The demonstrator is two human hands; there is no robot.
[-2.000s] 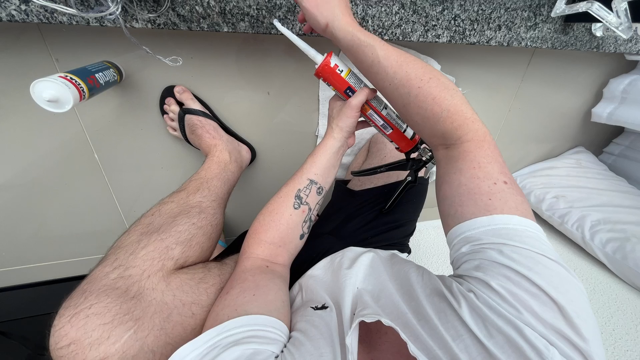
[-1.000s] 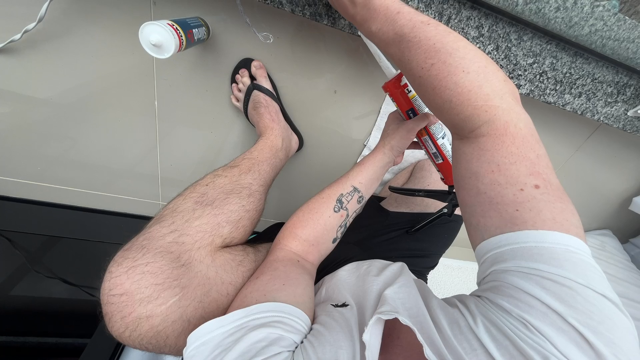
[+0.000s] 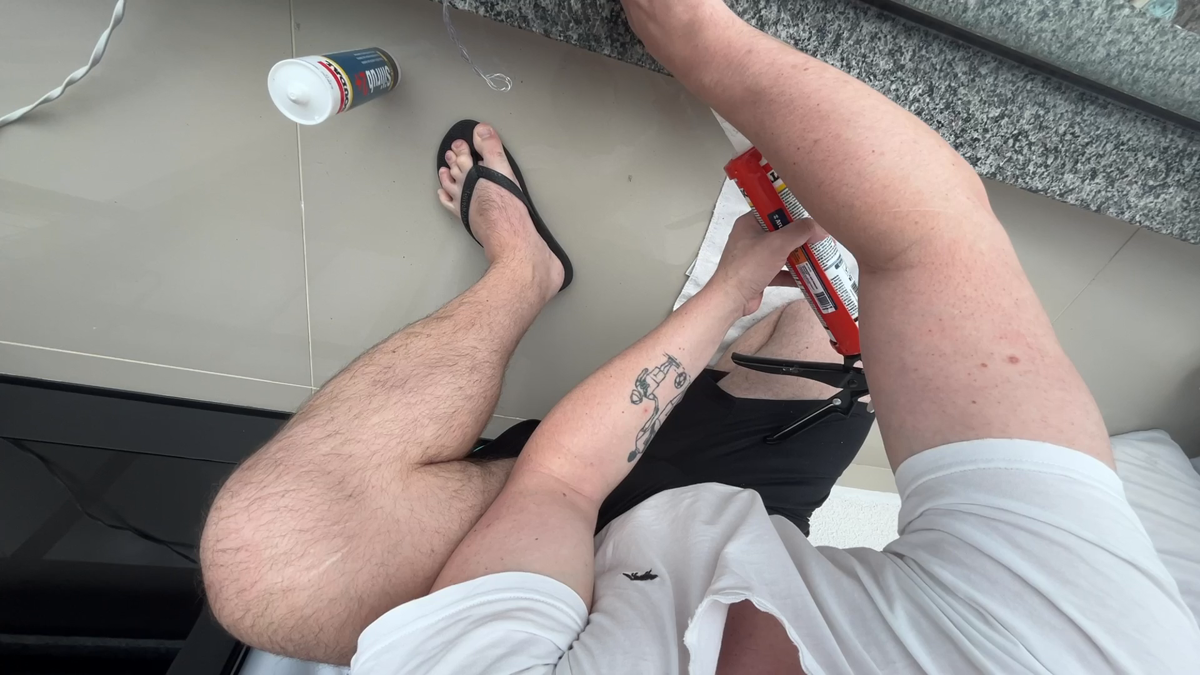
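Note:
My left hand point(image 3: 757, 248) is closed around the middle of a red sealant cartridge point(image 3: 825, 291), which sits in a black caulking gun. The gun's black handle and trigger point(image 3: 816, 389) hang free over my black shorts. My bare right arm reaches across the top end of the cartridge and hides part of it and most of its white nozzle. Only the wrist of that arm shows at the top edge, beside the granite ledge; the right hand is out of frame. A white cloth point(image 3: 712, 244) lies behind my left hand.
A second sealant cartridge point(image 3: 367, 75) with a white end lies on the tiled floor point(image 3: 187, 206), left of my foot in a black flip-flop point(image 3: 539, 220). A granite ledge point(image 3: 994, 103) runs along the top right. Clear strands point(image 3: 487, 80), a twisted white cord point(image 3: 70, 80) and a black glossy surface point(image 3: 94, 525) are also there.
The view has shifted left. My right hand, partly seen beyond the nozzle two seconds ago, has left the frame, and the right forearm now covers more of the nozzle. My left hand keeps its hold.

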